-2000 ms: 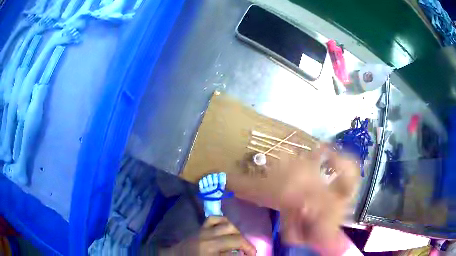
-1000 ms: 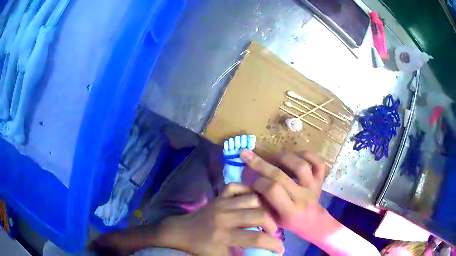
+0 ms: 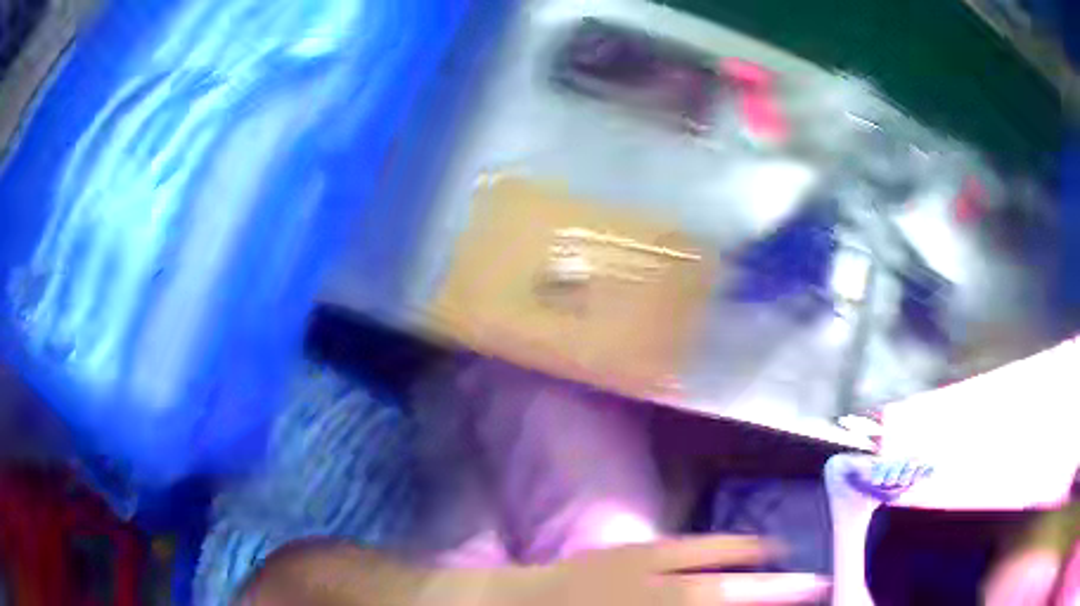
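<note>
The picture is strongly blurred. A pale doll leg [image 3: 850, 539] stands upright at the lower right, its foot pointing right, with dark blue around the toe area; its lower part is cut off by the bottom edge. My left hand [image 3: 699, 568] reaches in from the lower left with its fingers stretched towards the leg; whether they grip it cannot be told. A blurred patch of skin at the lower right edge may be my right hand; it is unclear. A cardboard mat [image 3: 509, 255] carries applicator sticks [image 3: 628, 243] and a small white cup [image 3: 569, 270].
A large blue bin [image 3: 255, 391] with pale legs is at the left, a lower heap of legs [image 3: 332, 450] below it. The metal bench bears a dark blue strap pile [image 3: 784, 255], phone [image 3: 634, 65] and red-pink object [image 3: 756, 101]. A white panel [image 3: 995, 432] is at the right.
The view has shifted and blurred. The leg has moved from over the lap near the mat to the lower right, and my left hand has moved right. My right hand is no longer over the foot.
</note>
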